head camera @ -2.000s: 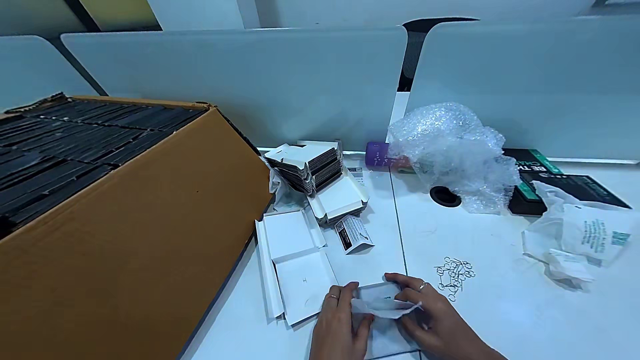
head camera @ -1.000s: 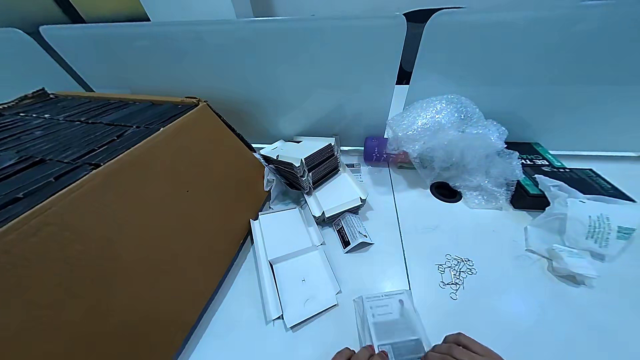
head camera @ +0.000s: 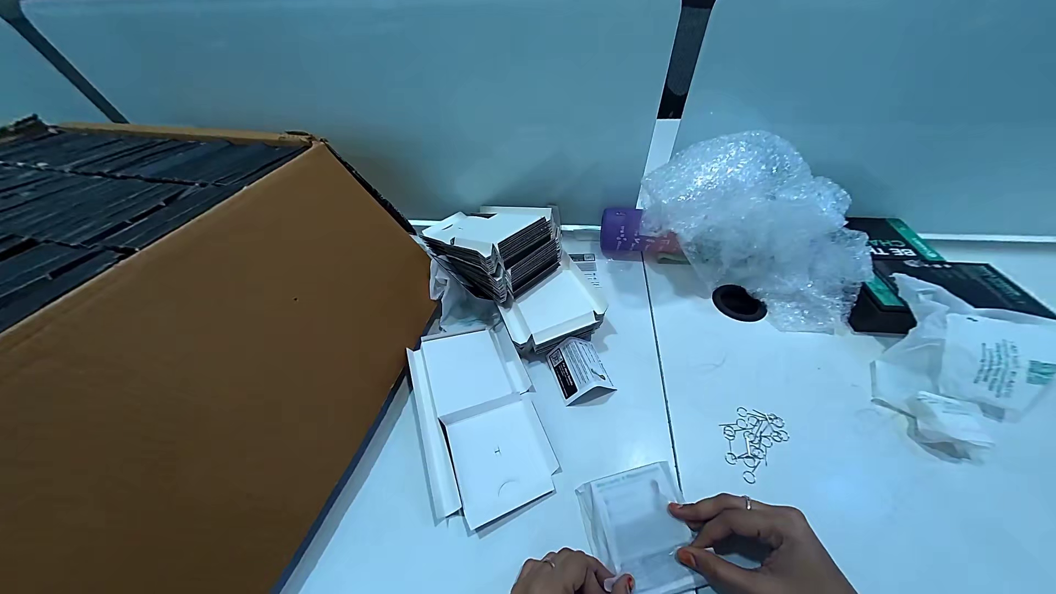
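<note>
A flat packet in a clear plastic sleeve (head camera: 639, 520) lies on the white table at the bottom centre. My left hand (head camera: 573, 571) pinches its lower left edge between thumb and fingers. At its right edge is my right hand (head camera: 747, 536), thumb and forefinger touching the plastic, the fingers slightly spread; whether it grips is unclear. Left of the packet lies an unfolded white cardboard box (head camera: 499, 462). A small pile of metal rings or hooks (head camera: 752, 439) sits beyond my right hand. A folded printed card (head camera: 580, 370) stands near the unfolded box.
A large cardboard box (head camera: 247, 355) packed with dark flat items fills the left. Behind are stacked flattened cartons (head camera: 495, 247), a purple cylinder (head camera: 620, 229), bubble wrap (head camera: 759, 223) beside a cable hole (head camera: 739, 303), dark boxes (head camera: 965, 280) and printed plastic bags (head camera: 990, 363). A pale partition (head camera: 396, 91) borders the table.
Two seconds ago both hands were together over the packet, handling white translucent material. They moved down to its lower edge, and now my right hand has come up along its right side.
</note>
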